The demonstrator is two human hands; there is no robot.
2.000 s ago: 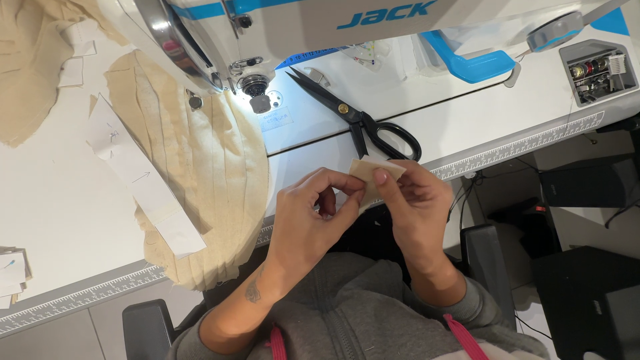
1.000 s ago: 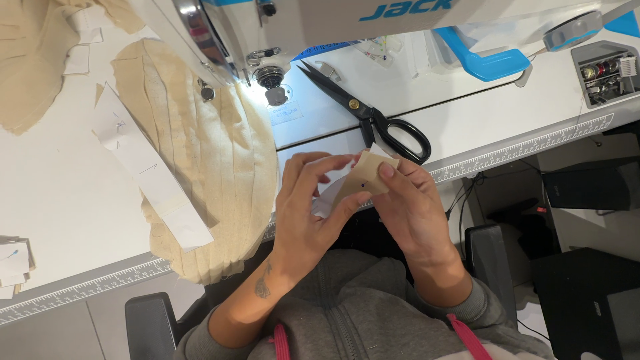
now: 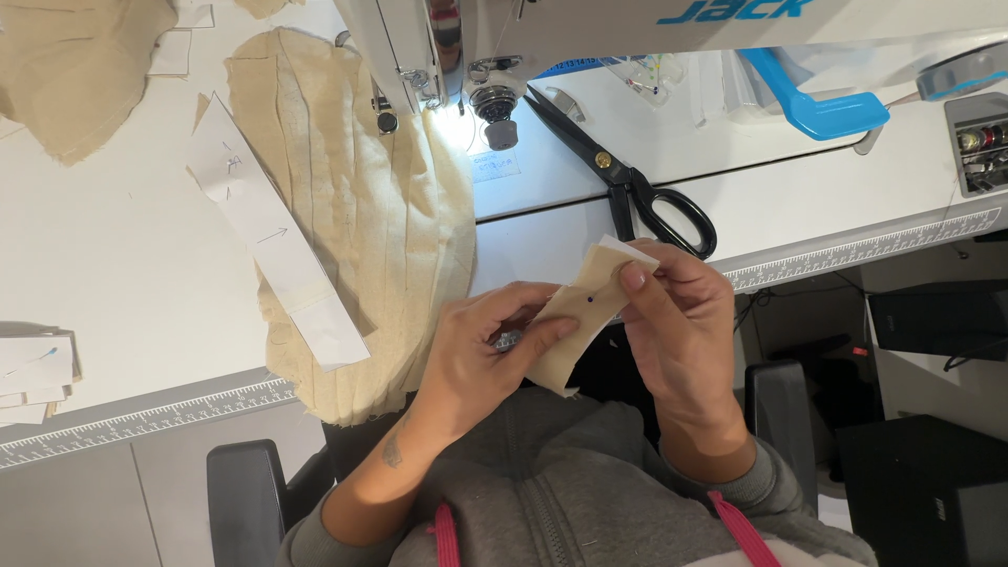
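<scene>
A small piece of beige fabric [image 3: 579,323] with white paper behind it is held over my lap, in front of the table edge. A blue pin head [image 3: 591,299] shows on its face. My left hand [image 3: 488,354] grips its left side, thumb on top. My right hand [image 3: 677,315] pinches the upper right corner between thumb and fingers. Just beyond my right hand lie black-handled fabric shears [image 3: 622,177], blades pointing up and left. To the left lies a gathered beige fabric panel [image 3: 378,236], with a white paper pattern strip [image 3: 276,236] across it.
A Jack sewing machine [image 3: 583,31] stands at the top, its lamp lit and its blue lever [image 3: 827,110] at right. Paper pieces [image 3: 35,366] lie at the left edge, more beige fabric [image 3: 79,71] at the upper left. A box of bobbins [image 3: 980,146] sits at far right.
The small fabric piece has been turned and now hangs lengthwise between my hands, with more of it and the blue pin head in sight. Both hands still hold it.
</scene>
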